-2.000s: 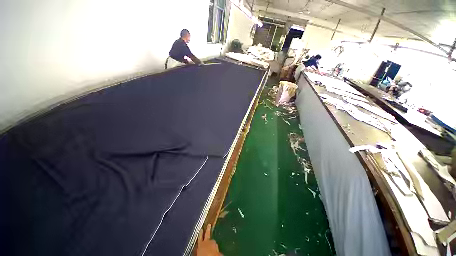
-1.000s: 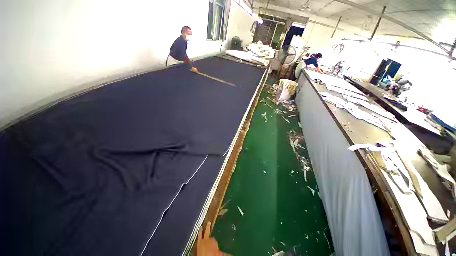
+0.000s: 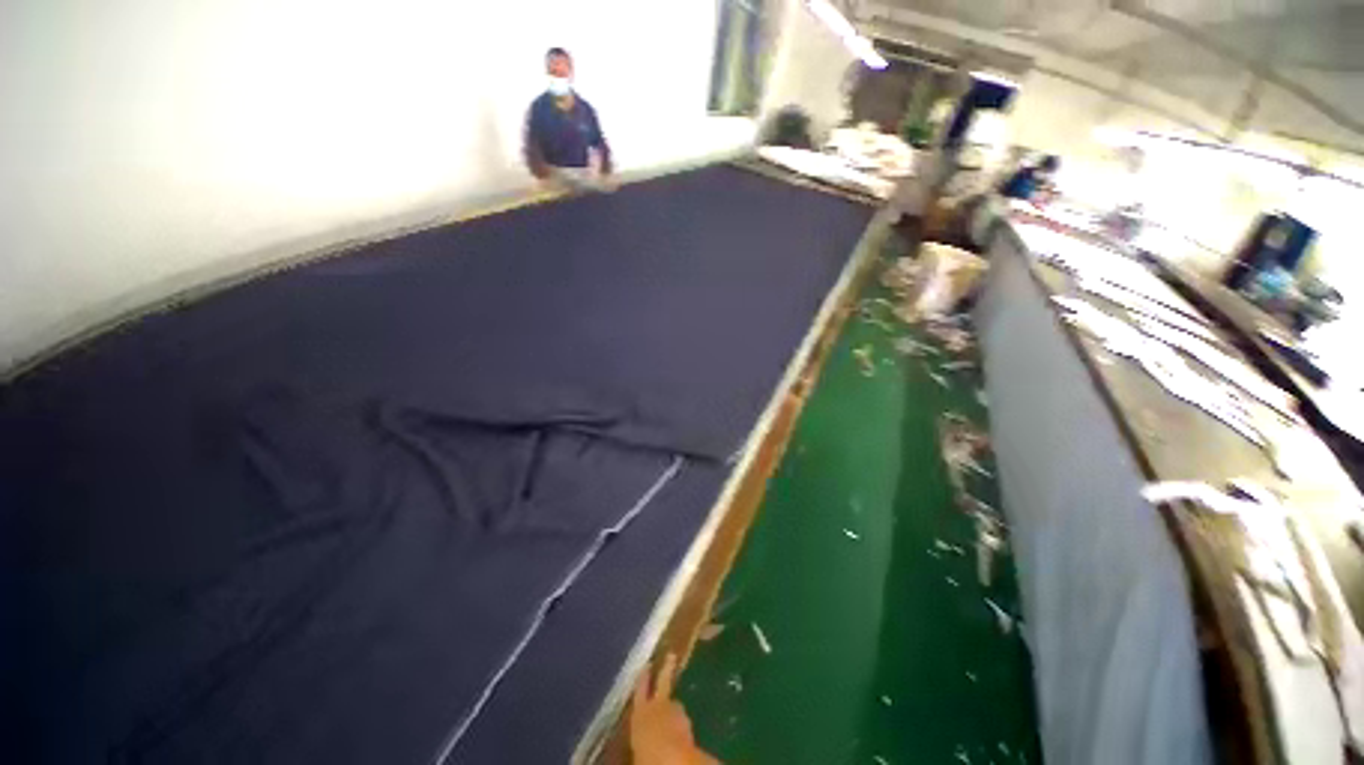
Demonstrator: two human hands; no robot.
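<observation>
Dark navy fabric (image 3: 494, 314) covers the long table, flat at the far part and wrinkled in folds nearer me. A thin whitish selvedge line (image 3: 557, 598) runs slantwise over it at the near right, inside the table edge. Striped pale layer edges (image 3: 681, 575) show along the right side. One bare hand of mine (image 3: 661, 726) is at the bottom edge of the picture, cut off, by the wooden table edge (image 3: 730, 535). It looks like my right hand. Its fingertips point forward; whether it grips anything is unclear. My left hand is out of the picture.
A masked person (image 3: 567, 132) stands across the table by the white wall, hands near the far edge. Green floor (image 3: 853, 553) with scraps runs along the right. Beyond it is a table with a pale cloth skirt (image 3: 1070, 493) and white cut pieces (image 3: 1144, 359). A pale bin (image 3: 945, 280) stands further back.
The view has turned left. The person across the table held a long yellow stick out over the fabric before and now stands upright facing this way. My hand remains by the table edge.
</observation>
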